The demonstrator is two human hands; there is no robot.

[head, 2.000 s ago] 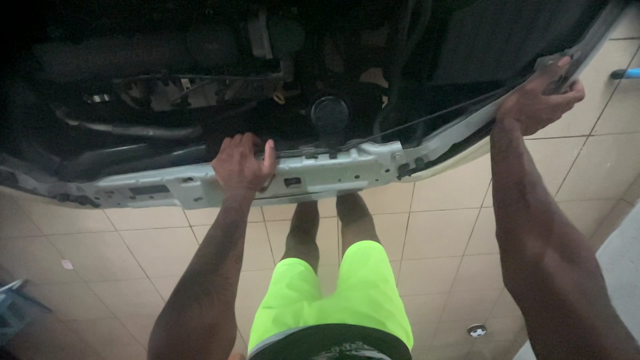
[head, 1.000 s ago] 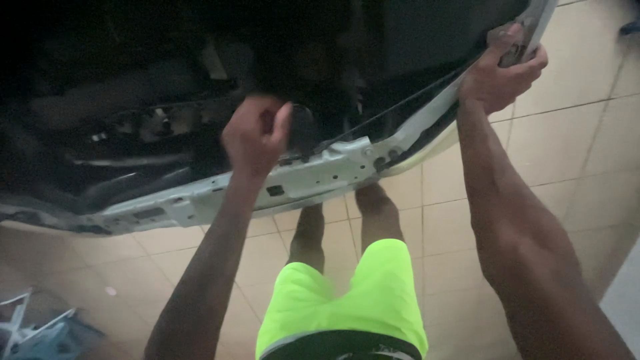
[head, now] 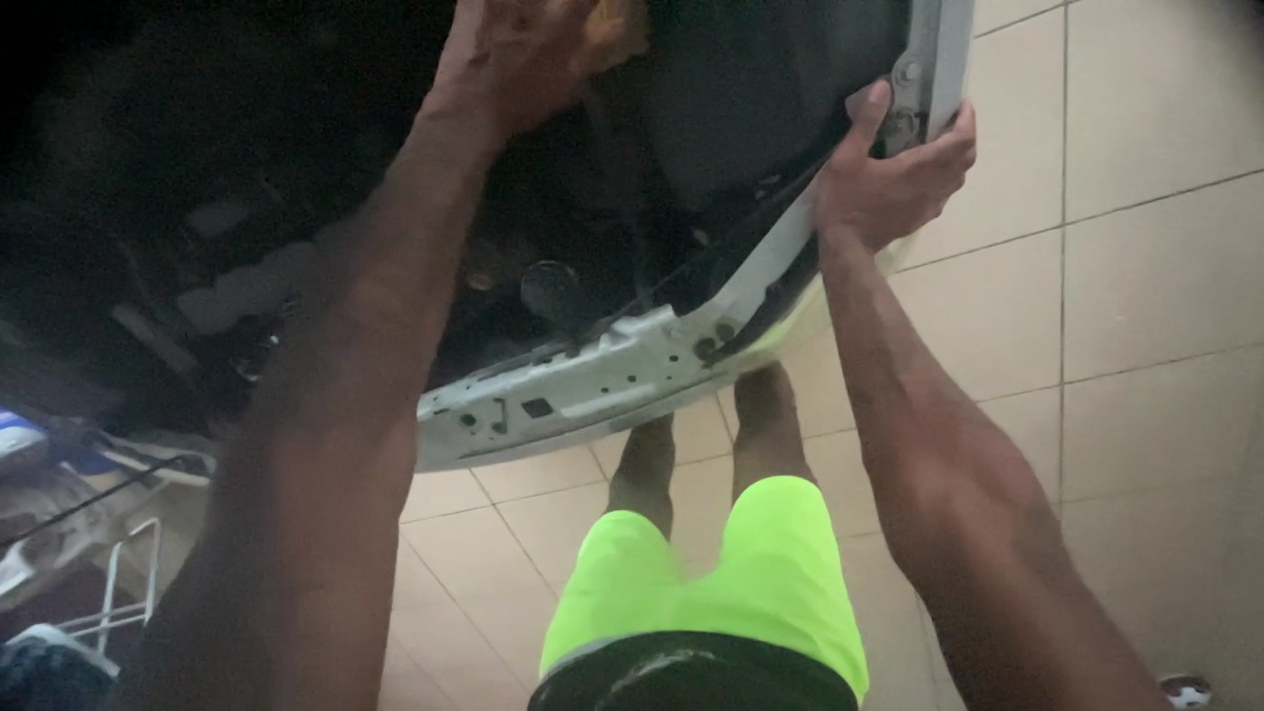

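My right hand (head: pixel 889 178) grips the edge of a car's front body frame at the upper right, its thumb on the inner side near a bolted metal bracket (head: pixel 907 99). My left hand (head: pixel 523 59) is raised over the dark engine bay (head: pixel 691 128) at the top of the view, blurred and partly cut off. A yellowish-orange thing (head: pixel 617 30) shows beside its fingers; whether the hand holds it cannot be told. Below runs the pale metal front crossmember (head: pixel 583 380), with holes along it. Much of the bay is too dark to make out.
The tiled floor (head: pixel 1155 276) spreads to the right and below. My legs in bright green shorts (head: pixel 701 583) stand close against the car's front. A white metal rack (head: pixel 128 583) and blue and white items (head: pixel 30 444) lie at the left. A small round drain-like thing (head: pixel 1185 691) is at the lower right.
My left hand has left the front crossmember, where it rested two seconds ago, and moved up over the engine bay. My right hand stays at the car's edge. The view has shifted to the right.
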